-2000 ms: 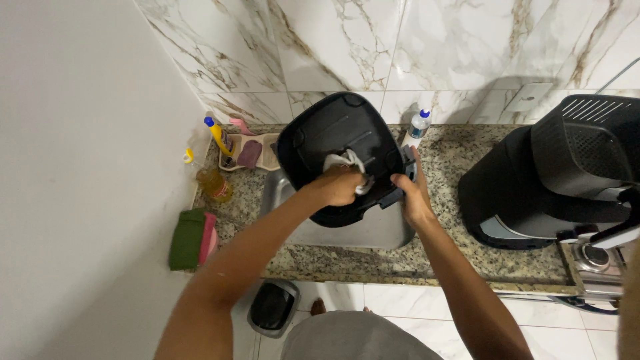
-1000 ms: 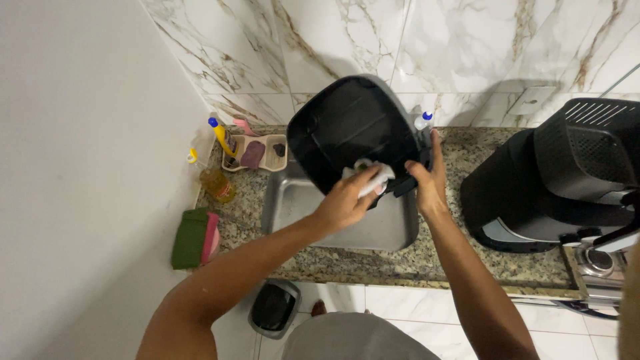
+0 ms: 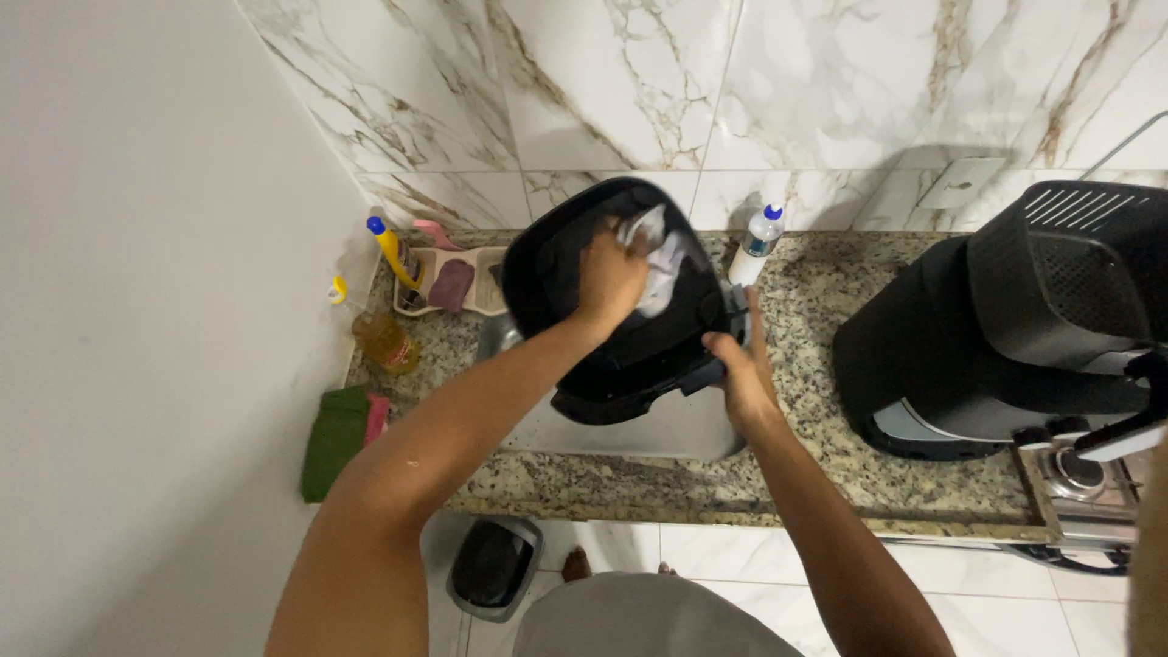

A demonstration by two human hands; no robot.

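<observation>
A black air fryer drawer (image 3: 630, 356) is tilted up above the stainless steel sink (image 3: 630, 433), its inside facing me. My right hand (image 3: 750, 374) grips the drawer by its right edge, thumb on the near side and fingers behind. Inside the drawer, my left hand (image 3: 613, 278) presses a white cloth (image 3: 664, 283) against the inner surface; the cloth hangs partly loose to the right of the fingers. Part of the sink basin is hidden behind the drawer.
On the granite counter (image 3: 812, 292) stand a white bottle with a blue cap (image 3: 756, 246), a caddy with a purple sponge (image 3: 452, 285), a yellow bottle (image 3: 395, 253) and an amber soap bottle (image 3: 385, 342). The black air fryer (image 3: 940, 347), with a perforated basket (image 3: 1077, 283), stands right, beside the stove (image 3: 1086, 474).
My left hand has moved with the cloth from the drawer's lower part to its upper part. The drawer has changed its tilt, and the bottle with the blue cap shows more fully.
</observation>
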